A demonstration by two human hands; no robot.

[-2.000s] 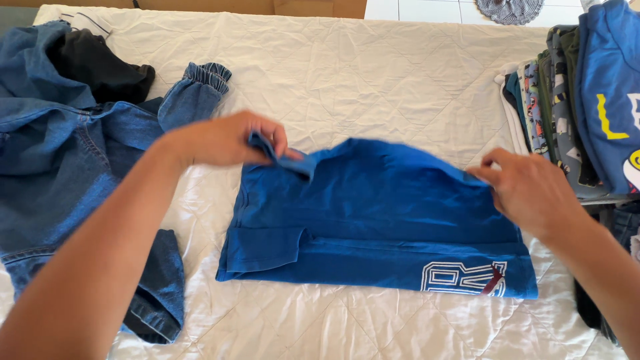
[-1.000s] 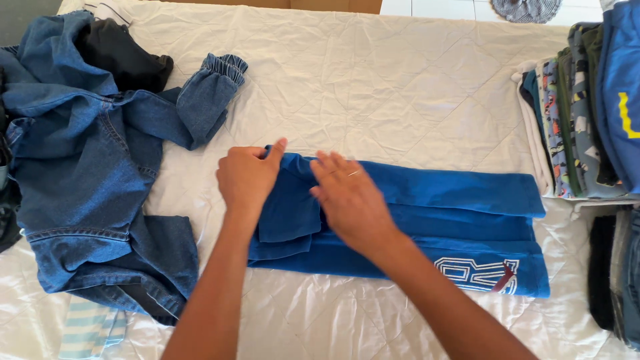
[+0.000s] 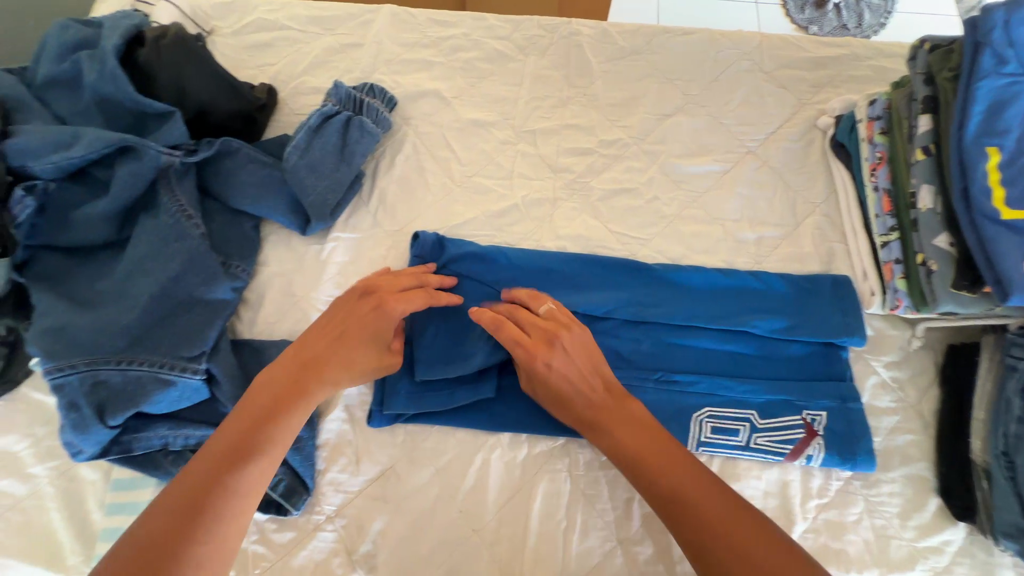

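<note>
A blue shirt [image 3: 720,312] lies across a cream quilted cover, its long sides folded inward and a sleeve folded down at its left end. White outlined lettering with a dark red mark shows at its lower right. My left hand [image 3: 372,324] rests on the shirt's left edge, fingers apart and pointing right. Just right of it, my right hand [image 3: 552,344], with a ring on one finger, presses flat on the folded sleeve [image 3: 456,352]. Neither hand pinches the cloth.
Denim garments [image 3: 128,264] lie loosely at the left, with a black garment [image 3: 200,84] beside them. At the right stands a stack of folded clothes [image 3: 912,192], above another pile of dark folded clothes [image 3: 1004,432]. A round gray woven item [image 3: 840,12] sits beyond the cover's far edge.
The shirt's far side, raised by both hands two seconds ago, now lies folded inward. My hands have moved together over the left end, and the sleeve there has been let go.
</note>
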